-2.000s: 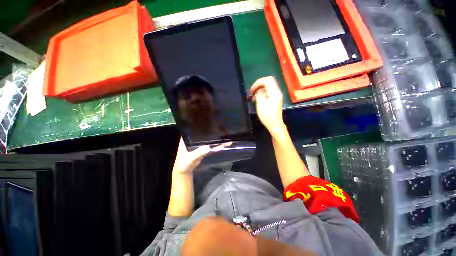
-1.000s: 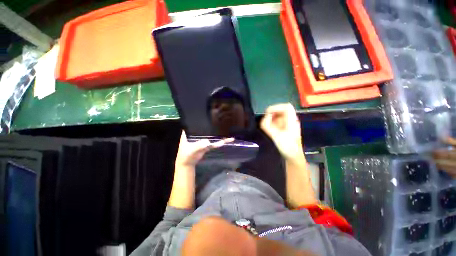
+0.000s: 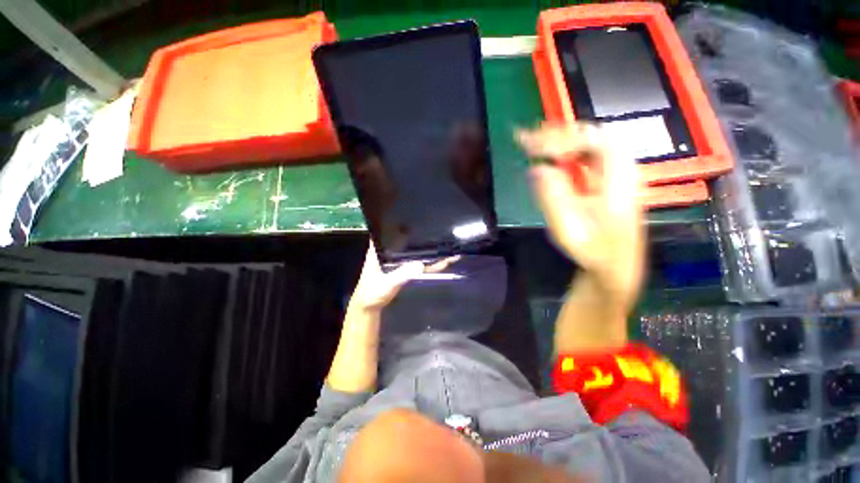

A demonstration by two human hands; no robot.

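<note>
A tablet screen assembly (image 3: 415, 141) is held screen up over the bench edge, its glossy black face reflecting. My left hand (image 3: 391, 283) grips its near end from below, fingers at the edge. A thin clear film (image 3: 453, 297) hangs at that near end towards my lap. My right hand (image 3: 589, 198) is blurred, raised to the right of the tablet and apart from it, in front of the red tray's near left corner. Its fingers look partly curled; whether they hold something small cannot be told.
A red foam tray stack (image 3: 236, 90) stands back left. Another red foam tray (image 3: 712, 141) holds an open-backed tablet (image 3: 622, 75). Clear blister trays (image 3: 783, 349) are stacked far right. Black foam trays (image 3: 160, 358) stand at left. White sheets (image 3: 108, 146) lie back left on the green bench (image 3: 311, 203).
My right hand has risen and moved right, away from near the tablet's edge. The tablet stays in my left hand. The whole view has shifted slightly.
</note>
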